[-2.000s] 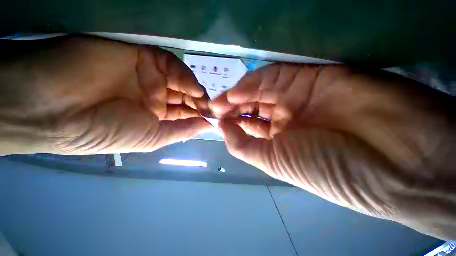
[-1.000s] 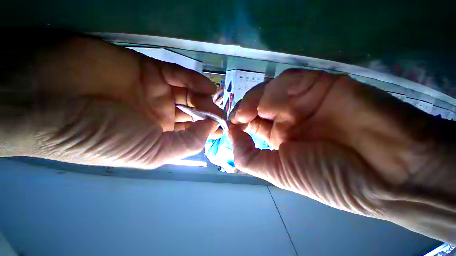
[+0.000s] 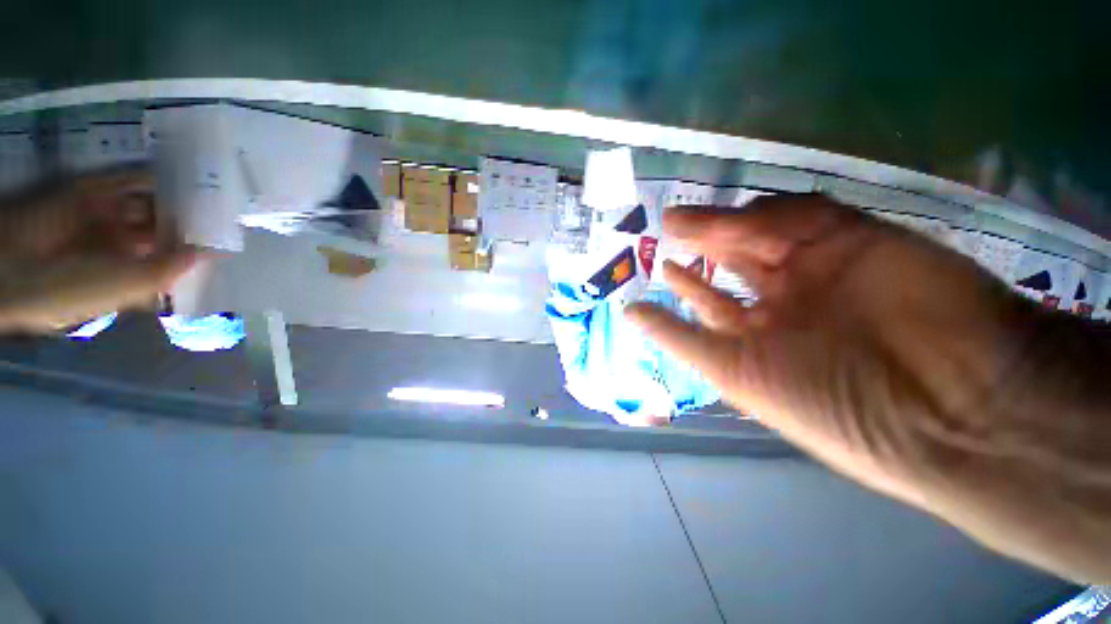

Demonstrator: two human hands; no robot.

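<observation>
The picture is upside down, so my left hand is on its right side. My left hand (image 3: 841, 341) is open and empty, its palm towards me and its fingers spread. My right hand (image 3: 91, 244) is blurred at the picture's left edge. Its fingers overlap a white box (image 3: 305, 152) with a dark angular picture; whether they grip it is unclear. A white box with an orange screen patch and red badge (image 3: 615, 271) shows just beyond my left fingertips. The thin pale piece is not visible.
A dark green surface (image 3: 426, 55) with a pale rail fills the picture's top. A white box with icons (image 3: 517, 199) and brown cartons (image 3: 426, 199) show mid-picture. A person in blue (image 3: 591, 347) is opposite. More printed boxes line the right.
My hands were together, pinching a thin pale piece between the fingertips. They are now apart: my right hand has moved to the picture's left edge, and my left hand has opened.
</observation>
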